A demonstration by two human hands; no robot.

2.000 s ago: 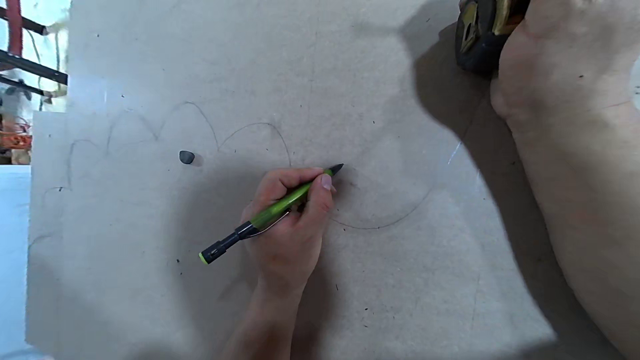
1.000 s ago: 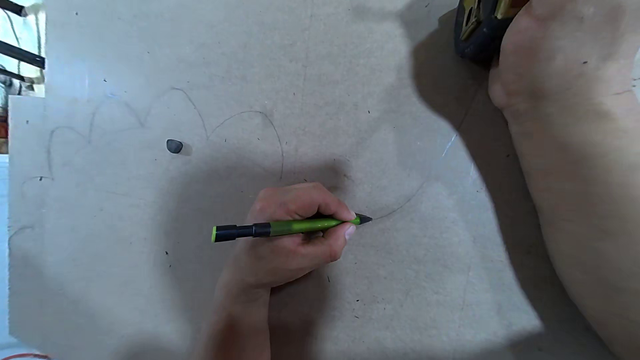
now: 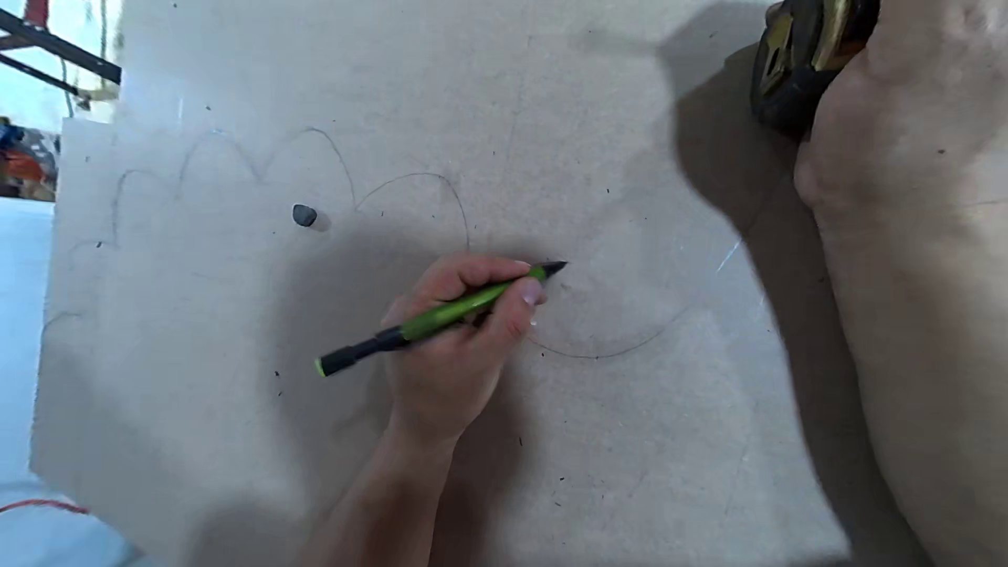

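My left hand (image 3: pixel 476 315) is closed around a green and black mechanical pencil (image 3: pixel 453 311), whose dark tip points right over a pale grey-brown sheet (image 3: pixel 630 472). Just below and right of this hand runs a thin curved pencil line (image 3: pixel 596 357). Scalloped pencil arcs (image 3: pixel 417 175) stretch across the upper left of the sheet. A small dark lump (image 3: pixel 304 215) lies below those arcs. At the upper right my right hand (image 3: pixel 874 102) grips what looks like a black and yellow tape measure (image 3: pixel 799 71); most of its fingers are out of view.
My right forearm (image 3: pixel 921 315) covers the right side and casts a broad shadow. Beyond the sheet's left edge are dark bars (image 3: pixel 59 51), a light blue surface (image 3: pixel 24 315) and a red cord (image 3: pixel 43 504). Tiny dark specks dot the sheet.
A second ago the pencil tip was at the curved line on the right; now it is above that line, with my left hand moved up. My right hand has stayed by the tape measure.
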